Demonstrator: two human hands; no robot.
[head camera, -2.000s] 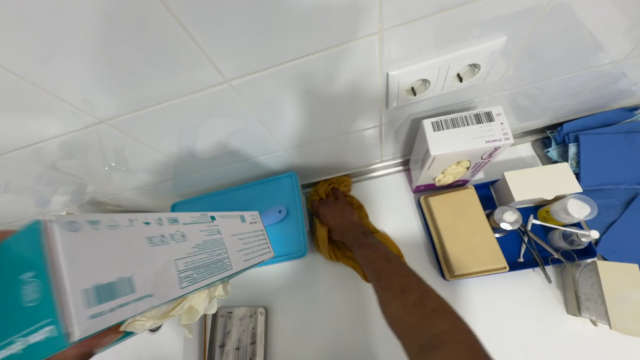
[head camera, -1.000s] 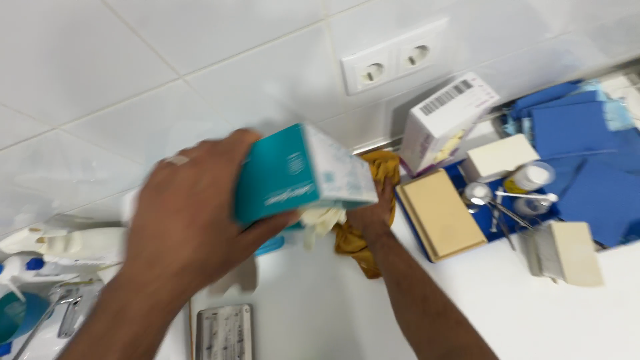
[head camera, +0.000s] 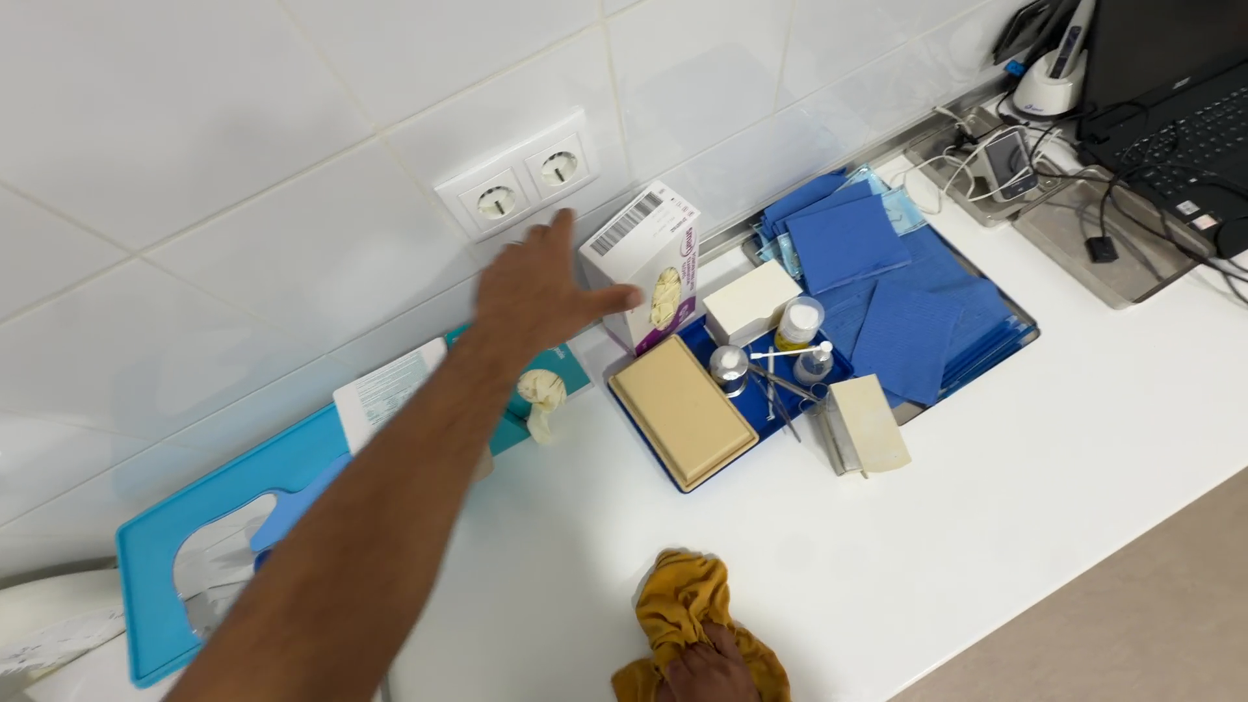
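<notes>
My left hand (head camera: 536, 288) reaches across the counter with thumb and fingers spread and nothing held, just left of a white and purple glove box (head camera: 648, 268) that stands by the wall; whether they touch I cannot tell. My right hand (head camera: 712, 673) presses a bunched mustard-yellow cloth (head camera: 682, 590) on the white counter at the bottom. A teal and white glove box (head camera: 575, 366), with a pale glove (head camera: 542, 390) poking out, sits against the wall, partly hidden behind my left arm.
A blue tray (head camera: 751, 398) holds a beige box (head camera: 684, 411), small bottles and metal instruments. Blue folded cloths (head camera: 848, 244) lie on a metal tray to its right. A laptop (head camera: 1170, 107) and cables are at the upper right. A turquoise tray (head camera: 146, 575) stands at left, below wall sockets (head camera: 526, 178).
My left hand has let go of the teal glove box, which now stands by the wall. My right hand has drawn the cloth away from the wall toward me. The view has shifted right.
</notes>
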